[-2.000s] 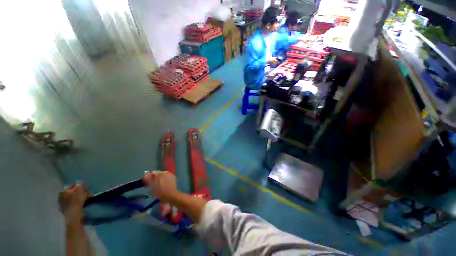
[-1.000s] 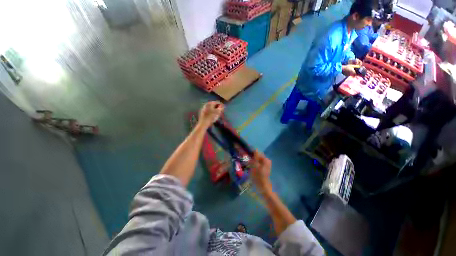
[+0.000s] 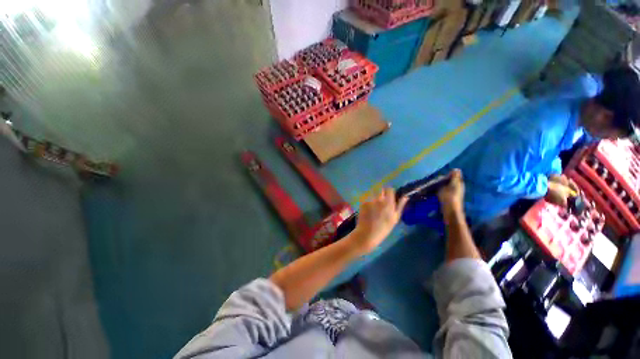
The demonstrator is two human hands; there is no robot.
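Observation:
The red hand pallet truck (image 3: 330,228) stands on the blue-green floor in front of me, its two bare red forks (image 3: 277,193) pointing up and left towards the stacked trays. My left hand (image 3: 379,219) grips the near end of the black tiller handle (image 3: 421,188). My right hand (image 3: 452,193) grips its far end, close to the seated worker's blue smock. The lower part of the steering arm is hidden behind my left hand and forearm.
Red parts trays (image 3: 316,87) are stacked on a brown board (image 3: 347,133) just beyond the fork tips. A worker in a blue smock (image 3: 519,154) sits close on the right, at a bench with red trays (image 3: 561,228). A teal box (image 3: 382,45) stands behind the stack.
The handle and both hands have swung right, towards the worker. The forks now show fully, slanting towards the tray stack. The worker and stack appear closer, and the silver plate has left view.

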